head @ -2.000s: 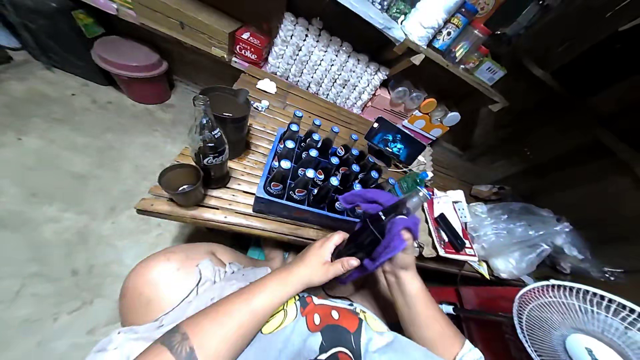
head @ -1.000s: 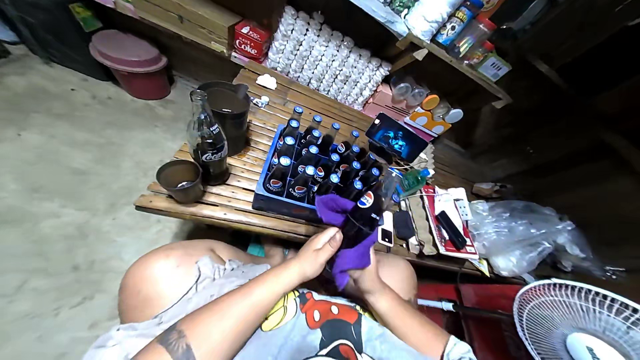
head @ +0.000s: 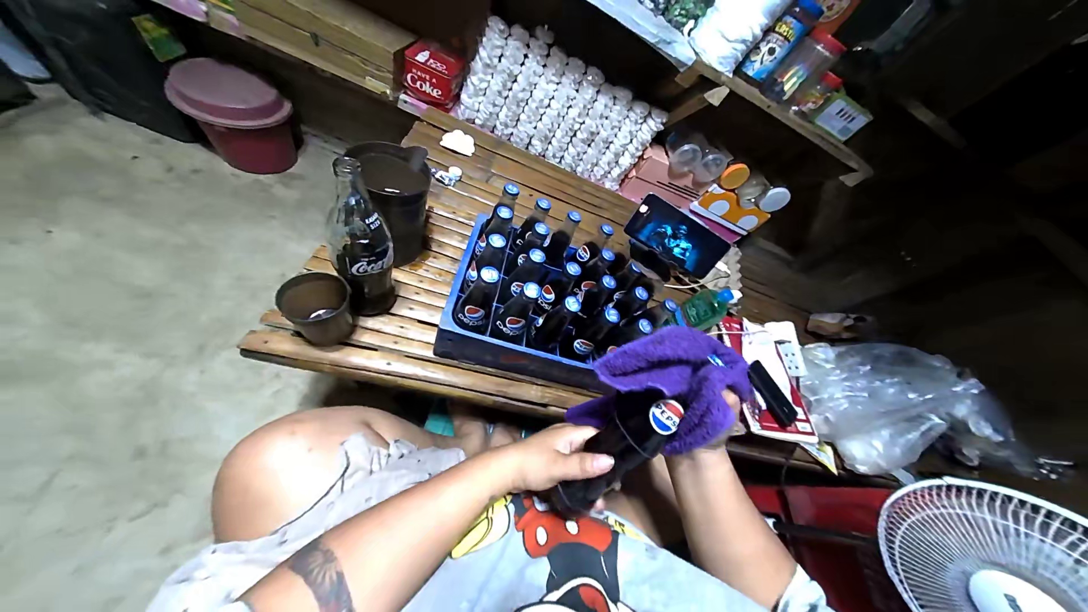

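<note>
A dark glass Pepsi bottle (head: 625, 442) lies tilted across my lap, its lower part in my left hand (head: 565, 459). My right hand (head: 722, 425) is shut on a purple cloth (head: 680, 365), which wraps the bottle's upper end and hides its neck and top. Just beyond the cloth, a blue crate (head: 450, 319) full of capped Pepsi bottles (head: 518, 310) rests on the bamboo table (head: 374, 353). To the crate's left stand a large Coca-Cola glass bottle (head: 361, 246), a dark pitcher (head: 399, 200) and a small brown container (head: 314, 306).
Behind the crate a phone (head: 677, 236) leans upright, with a green bottle (head: 704, 308) nearby. Clear plastic bags (head: 901, 404) lie at the table's right. A white fan (head: 994, 544) stands at the lower right. A lidded red bin (head: 238, 119) sits on the floor at left.
The purple cloth has gone from around the bottle's lower and middle part, one second ago, to its upper end. My right hand has moved up with it. The crate has not moved.
</note>
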